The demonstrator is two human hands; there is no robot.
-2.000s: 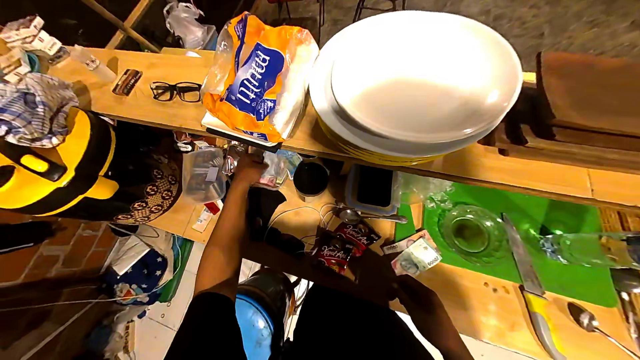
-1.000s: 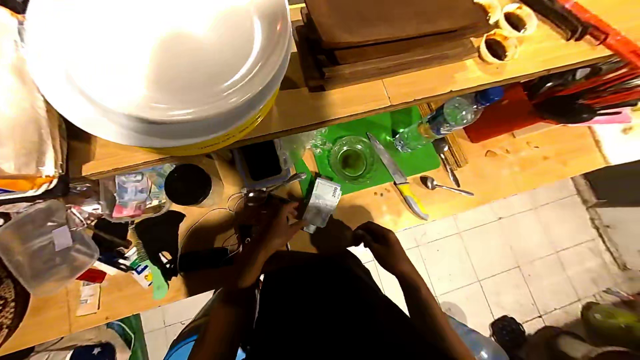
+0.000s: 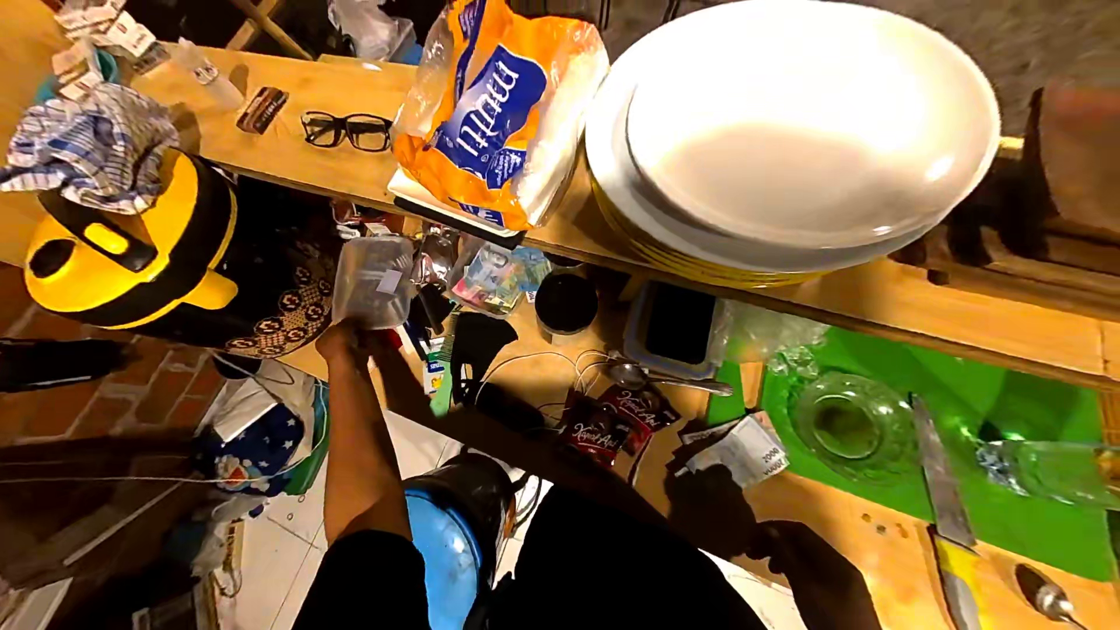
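My left hand (image 3: 346, 339) grips the near edge of a clear plastic container (image 3: 372, 280) that stands tilted beside the black and yellow rice cooker. Right of it, a clear box holds banknotes (image 3: 493, 278). My right hand (image 3: 792, 547) is dark and in shadow near the counter's front edge; its fingers cannot be made out well. Grey banknotes (image 3: 744, 451) lie a little above it, next to red coffee sachets (image 3: 617, 422). A spoon (image 3: 674, 381) rests above the sachets.
A stack of white plates (image 3: 787, 131), a tissue pack (image 3: 499, 105) and eyeglasses (image 3: 346, 131) sit on the upper shelf. The rice cooker (image 3: 175, 254) stands at left. On the right, a knife (image 3: 945, 490) lies partly over a green mat (image 3: 1050, 534), near a glass dish (image 3: 849, 424).
My left hand has moved from the grey banknotes, where it was one second ago, to the clear plastic container. The view has swung left since that frame.
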